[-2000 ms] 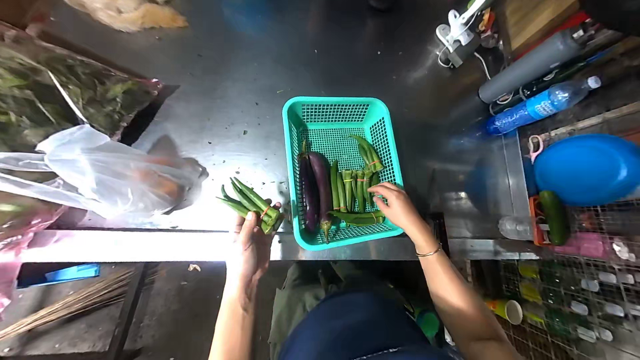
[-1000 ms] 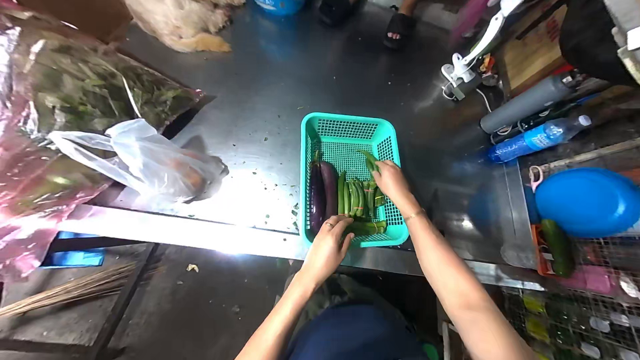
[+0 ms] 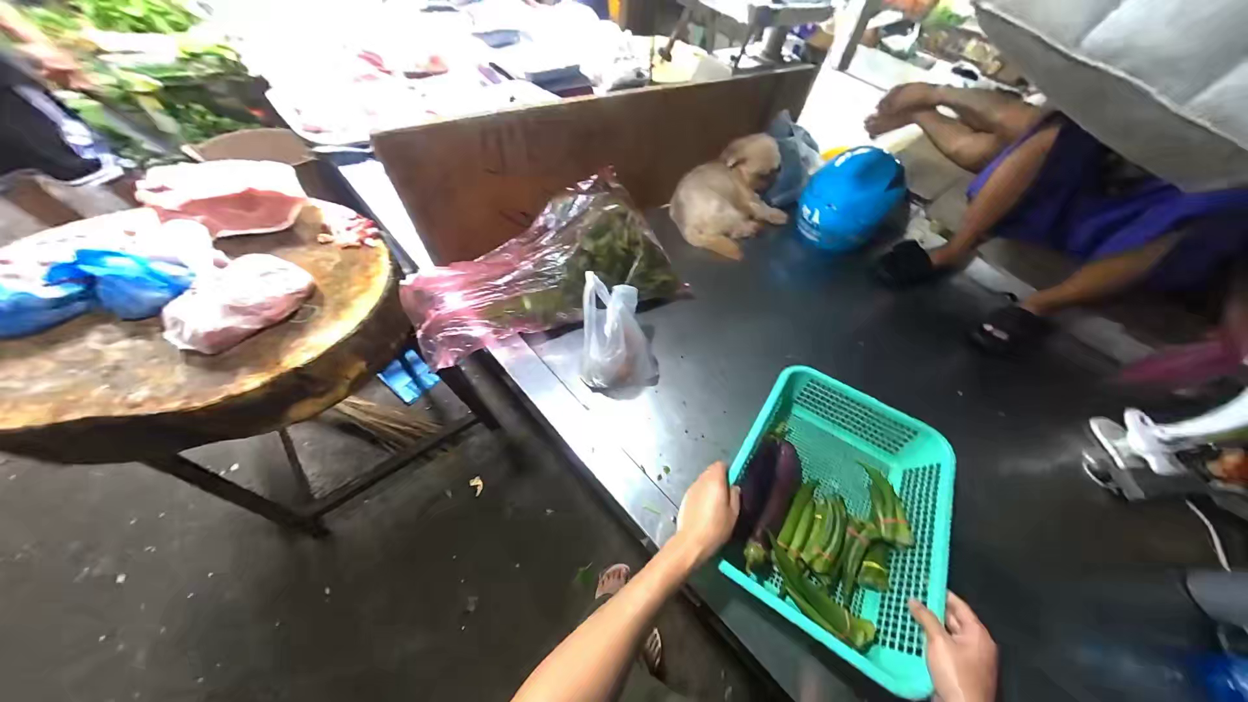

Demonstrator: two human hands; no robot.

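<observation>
Both my hands hold a turquoise perforated plastic basket [image 3: 871, 414] at the metal table's near edge. My left hand [image 3: 709, 509] grips its left rim, beside the eggplants. Around the lower right corner is my right hand [image 3: 957, 645], thumb over the rim. Dark purple eggplants [image 3: 777, 487] lie along the basket's left side. Several bundles of green okra [image 3: 824, 534] fill the middle, some tied with bands. One bundle [image 3: 887, 507] lies apart toward the right wall, and longer okra [image 3: 819, 597] lie slantwise near the bottom.
On the metal table [image 3: 770, 312] are a white plastic bag [image 3: 616, 336], a clear pink-tinted bag of leafy greens [image 3: 624, 244], a puppy [image 3: 726, 195] and a blue helmet [image 3: 851, 200]. Left stands a round wooden block [image 3: 107, 380] with meat. A person's sandaled feet [image 3: 1009, 327] rest at the far side.
My hands have left the okra and now grip the basket's rims. The basket sits turned at a slant. The view has swung widely to the left and up.
</observation>
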